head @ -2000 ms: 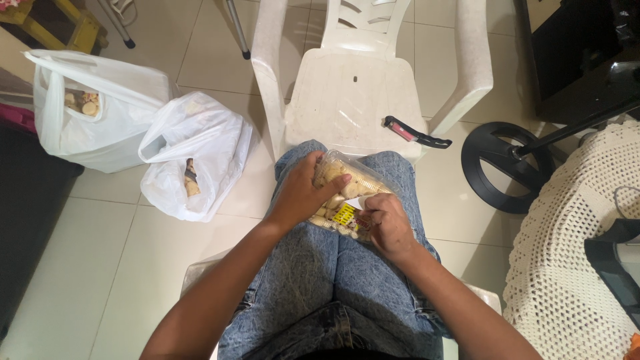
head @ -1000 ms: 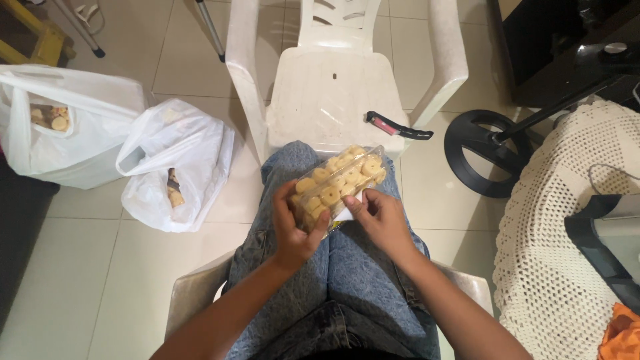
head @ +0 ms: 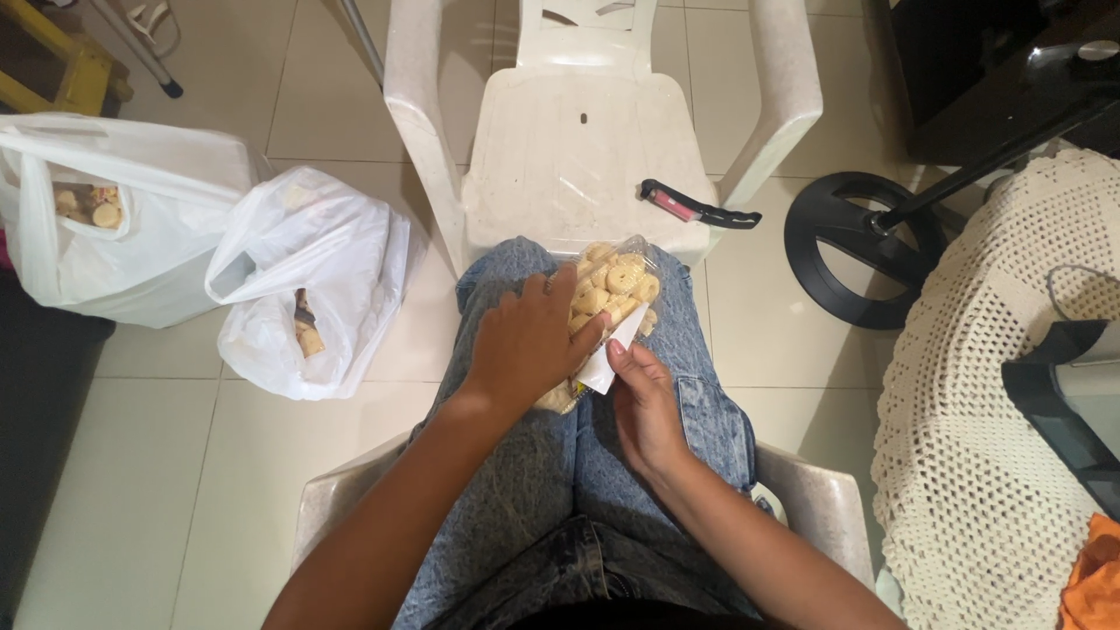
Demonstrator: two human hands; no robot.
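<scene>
A clear plastic container of pale ring-shaped biscuits (head: 623, 278) rests on my denim-covered lap, tilted. My left hand (head: 525, 337) lies over its left side, fingers spread across it and holding it. Between the thumb and fingers of my right hand (head: 646, 398) is the lower edge of a white paper label (head: 611, 354), partly lifted off the container. A bit of yellow shows under the label near the container's lower end. The container's left part is hidden by my left hand.
A white plastic chair (head: 582, 157) faces me, with a black-handled tool (head: 700, 208) on its seat. White plastic bags (head: 319, 262) with packaged food stand on the floor at left. At right are a round black stand base (head: 862, 249) and a crocheted cloth (head: 971, 420).
The container has turned in my hands since a second ago. The white label now stands out from it in my right hand. My left hand has moved over its top.
</scene>
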